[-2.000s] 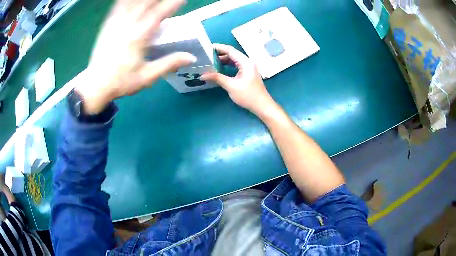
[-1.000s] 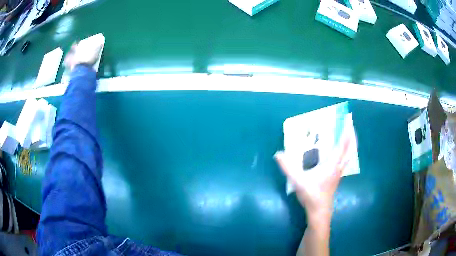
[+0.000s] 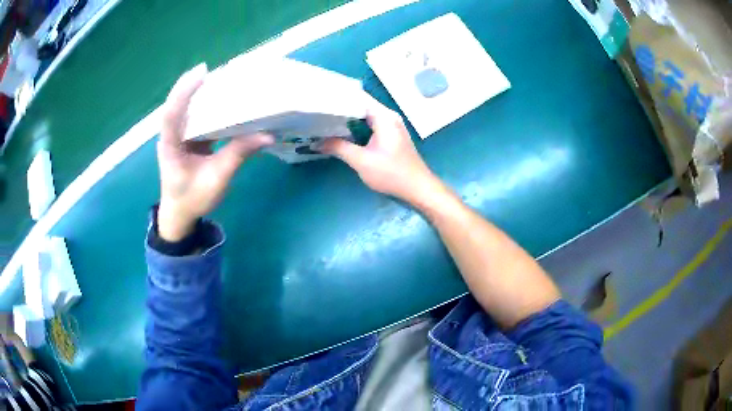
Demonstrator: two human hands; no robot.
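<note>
My left hand (image 3: 197, 156) grips a plain white inner box (image 3: 257, 92) by its left end, thumb below and fingers on the far side. My right hand (image 3: 381, 156) holds a box sleeve (image 3: 309, 152) between thumb and fingers; a bit of its dark picture shows under the box. The box's right end meets the sleeve, but how far it is inside is hidden. A stack of flat sleeves (image 3: 437, 76) with a rounded grey picture lies right of my hands.
White inner boxes (image 3: 48, 277) stand at left, with another (image 3: 40, 185) beyond. Yellow loops (image 3: 63, 337) lie beside them. An open brown carton (image 3: 670, 88) and a sleeved box (image 3: 602, 24) are at right. A person's striped clothing (image 3: 28, 385) shows lower left.
My left hand has come back from the far left with a white box. My right hand has lifted a sleeve off the stack and met it in front of me. The view has turned.
</note>
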